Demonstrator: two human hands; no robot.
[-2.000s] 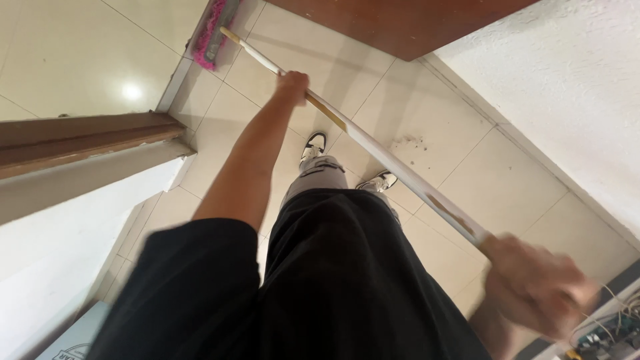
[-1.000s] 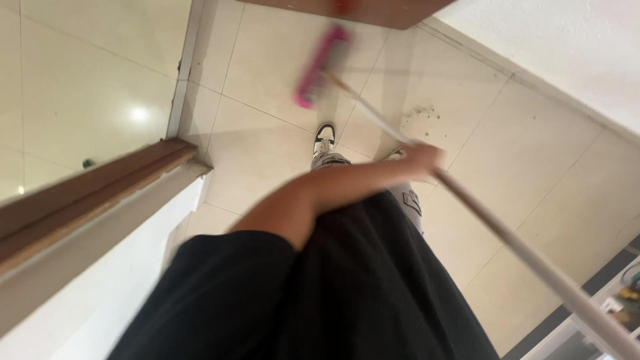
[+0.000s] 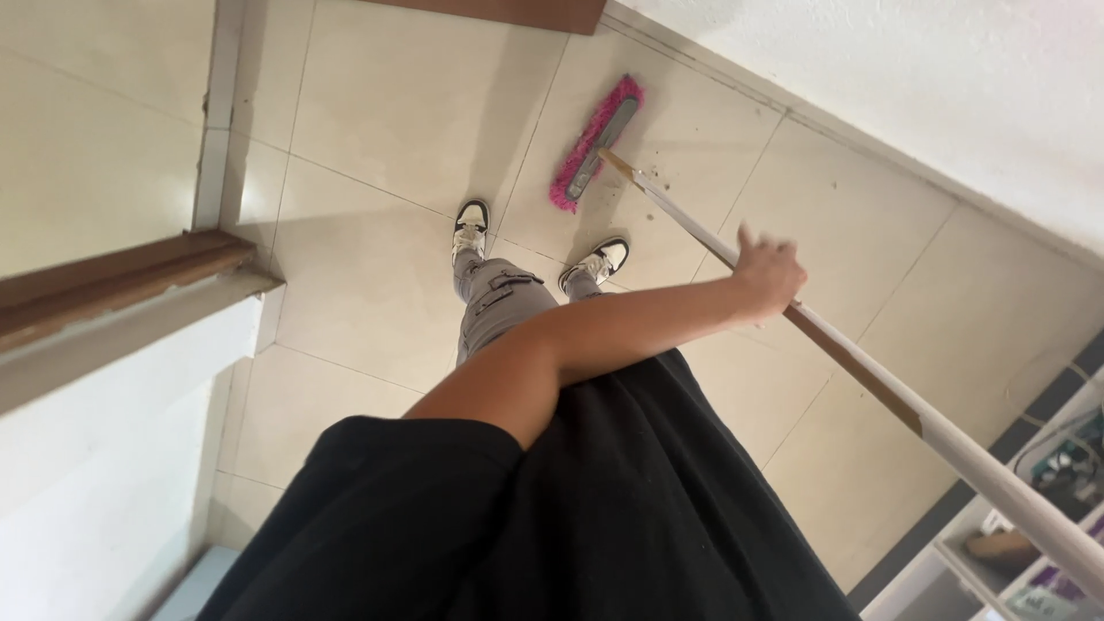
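My left hand [image 3: 770, 274] is wrapped loosely around the middle of a long pole handle [image 3: 871, 379], its fingers slightly blurred. The handle is white with worn brown stretches and runs from the lower right up to a mop head [image 3: 604, 142] with bright pink fringe and a grey plate. That head rests on the tiled floor [image 3: 371, 285], beyond my shoes. Small dark bits of debris [image 3: 655, 178] lie on the tiles just right of it. My right hand is outside the picture, as is the handle's near end.
A white wall [image 3: 906, 95] borders the floor at upper right, and a brown wooden panel [image 3: 517, 13] stands at the top. On the left is a wood-trimmed wall end [image 3: 129, 285]. Shelving [image 3: 975, 561] with cables and assorted items fills the lower right.
The mop head has moved right across the tiles, from the upper left toward the debris. My left hand has swung rightward with the handle. My right hand, visible two seconds ago, has left view.
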